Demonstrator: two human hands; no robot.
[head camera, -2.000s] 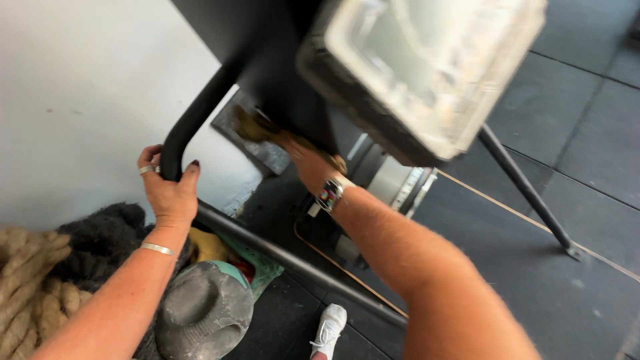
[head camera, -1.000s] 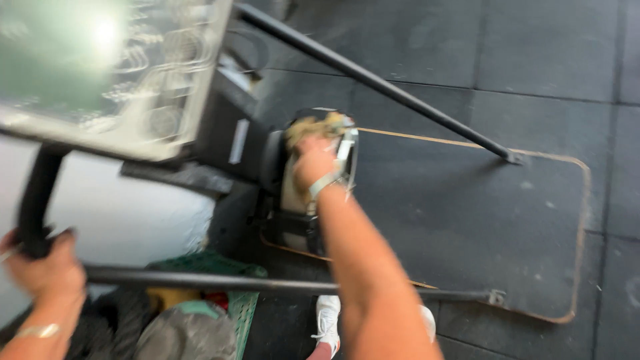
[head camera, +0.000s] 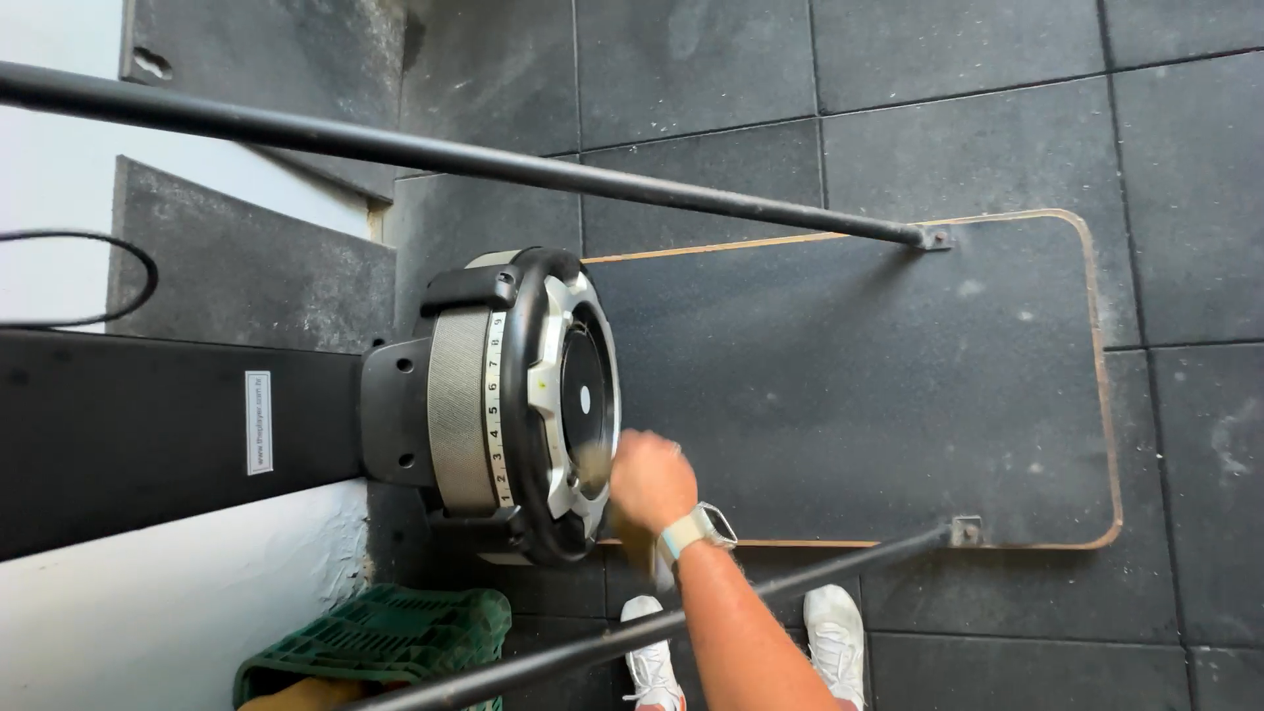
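Note:
My right hand (head camera: 654, 481), with a watch at the wrist, is closed on a blurred yellowish-brown cloth (head camera: 632, 538). It is at the lower right rim of a round black, silver and grey device (head camera: 523, 405), which bears a ring of numbers. A black upright post (head camera: 178, 415) joins this device from the left. Beyond it lies a dark board (head camera: 849, 385) with a pale wooden edge. My left hand is outside the view.
Two black metal tubes, an upper one (head camera: 474, 163) and a lower one (head camera: 632, 632), slope to brackets on the board. A green plastic crate (head camera: 395, 627) stands at the lower left. Rubber tiles (head camera: 968, 138) cover the floor; dark slabs (head camera: 247, 267) are by the white wall. My white shoes (head camera: 835, 632) are below.
The view has moved a lot. My left hand, earlier on the black frame tube, has gone out of view. My right hand, with the cloth, has moved to the device's lower right rim.

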